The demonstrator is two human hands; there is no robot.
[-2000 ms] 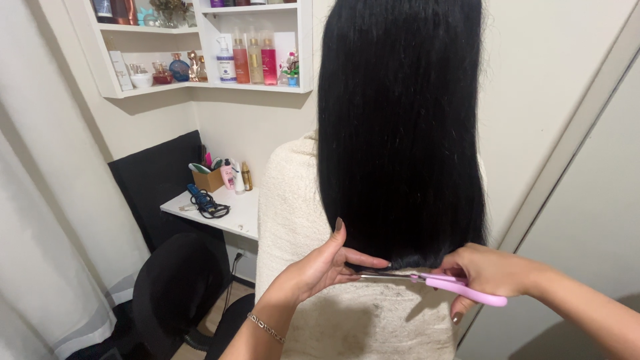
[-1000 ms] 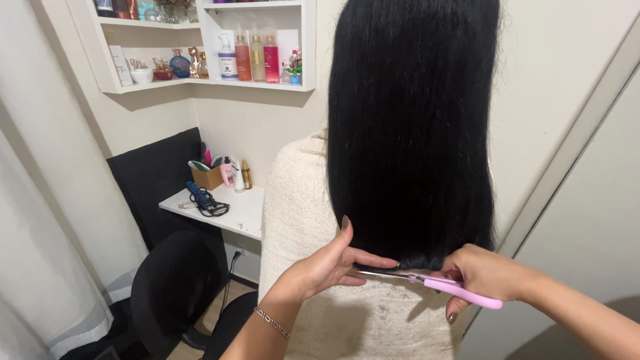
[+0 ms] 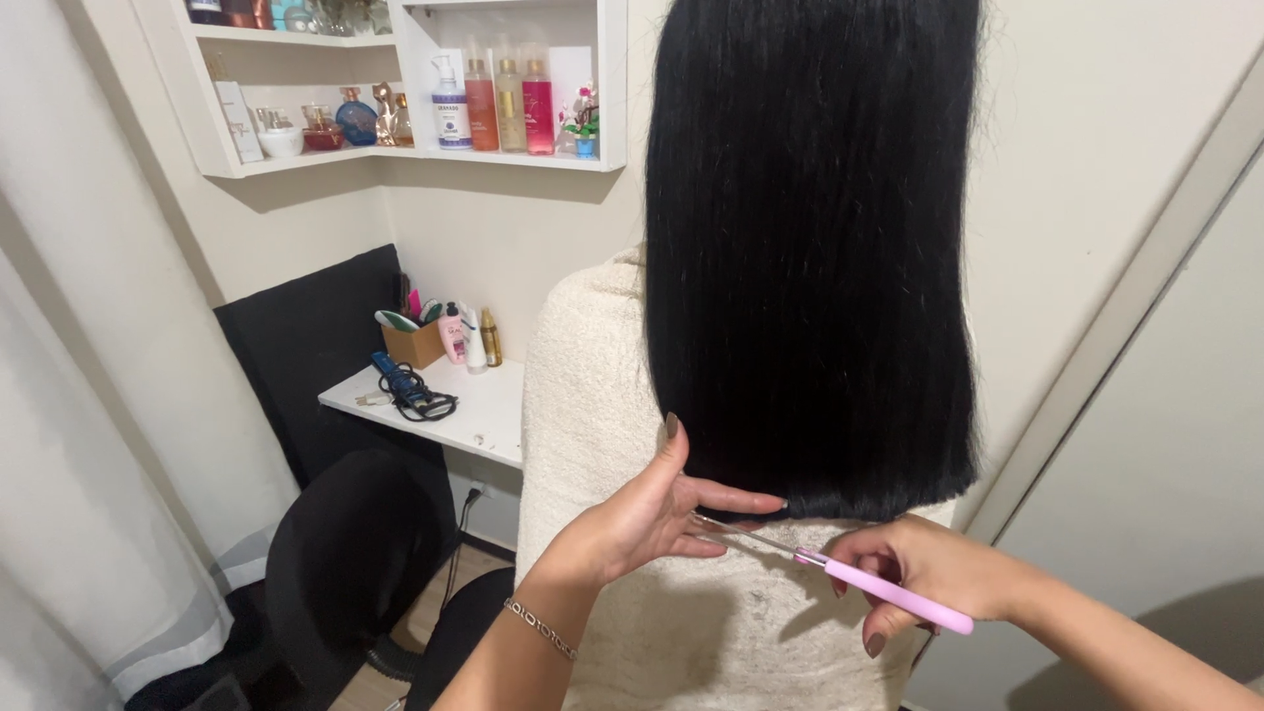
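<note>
A person with long, straight black hair [image 3: 815, 257] has their back to me, with a cream towel [image 3: 583, 395] over the shoulders and back. My left hand [image 3: 647, 513] is at the lower left of the hair, its index finger along the bottom edge and its thumb raised; whether strands lie between the fingers is hard to tell. My right hand [image 3: 918, 573] holds pink-handled hair scissors [image 3: 894, 594]. Their blades point left and slightly up, just under the hair's edge, with the tips by my left fingers.
Left of the person, a white desk [image 3: 464, 430] bears a corded blue-and-black appliance [image 3: 410, 385], a brown box [image 3: 415, 344] and bottles. White wall shelves [image 3: 513, 163] hold perfumes and bottles. A black chair [image 3: 346, 573] stands low at left, beside a white curtain [image 3: 109, 346].
The scissors have tilted, with their handle now lower to the right and their blades sloping up to my left fingers. My left hand remains near the hair's lower left edge.
</note>
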